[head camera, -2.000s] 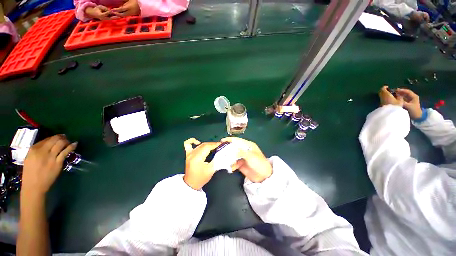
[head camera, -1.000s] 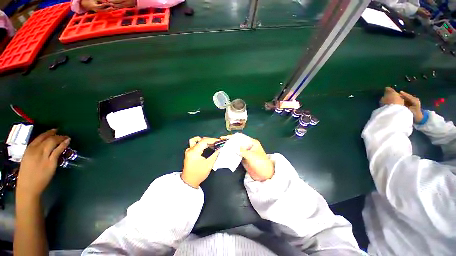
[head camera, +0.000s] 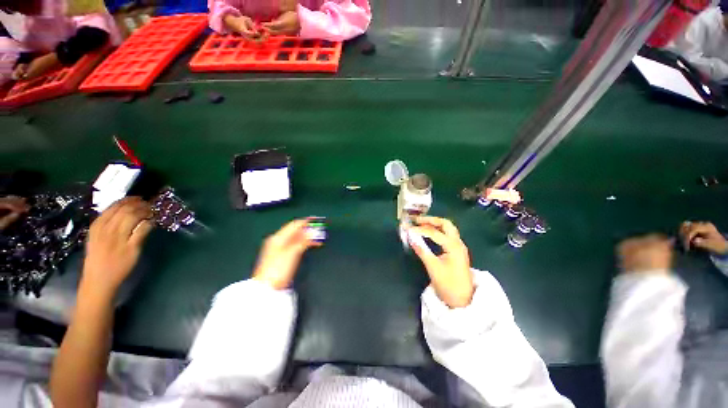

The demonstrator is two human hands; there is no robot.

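Note:
My left hand holds a small dark watch head with a shiny face at its fingertips, above the green bench. My right hand pinches a white wipe right by the front of the squat clear jar; whether it touches the jar is unclear. The jar stands upright with its whitish lid flipped open to the left. A black open box holding white wipes stands left of the jar.
Silver-rimmed parts lie by the metal post. Another worker's hand is at left beside shiny parts and a white block. A blurred hand is at right. Red compartment trays and people in pink sleeves are across the bench.
My hands have moved apart: the left holds the watch head to the left, the right has the wipe at the jar. The whole view has shifted, showing more at left.

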